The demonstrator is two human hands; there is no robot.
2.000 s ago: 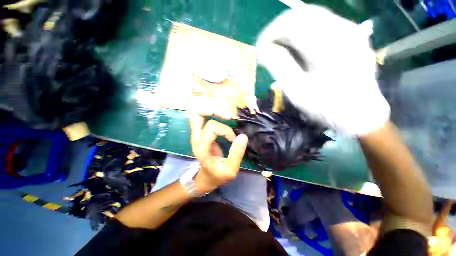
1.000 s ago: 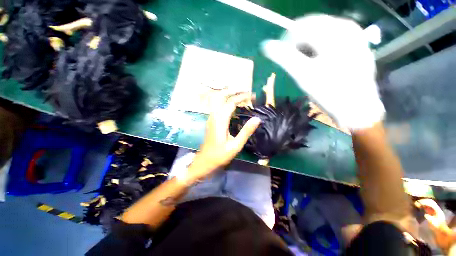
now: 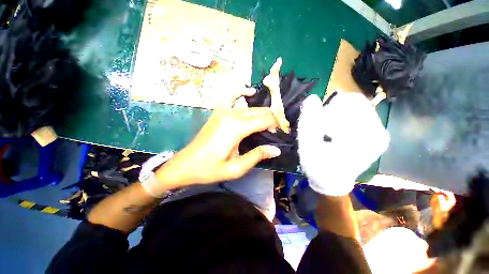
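A black layered piece (image 3: 292,99) with a cream projection (image 3: 276,88) pointing up lies at the bench's front edge. My bare left hand (image 3: 225,140) has its fingers and thumb on the piece's left side, gripping it. My white-gloved right hand (image 3: 342,140) is against the piece's right side; its fingertips are hidden, so its grip cannot be told. A tan cardboard mat (image 3: 155,69) with brown stains lies behind my left hand, with a small pale dish (image 3: 198,58) on it.
A large black heap (image 3: 32,80) is at the left. Another black piece (image 3: 389,67) lies by a second cardboard mat (image 3: 343,69) at the right, beside a grey panel (image 3: 439,118). A blue stool (image 3: 40,171) stands below left. Another person's hand (image 3: 442,206) shows at lower right.
My gloved right hand has come down and left onto the black piece. My left hand has closed on its left side. The black piece at the right, hidden earlier, now shows.
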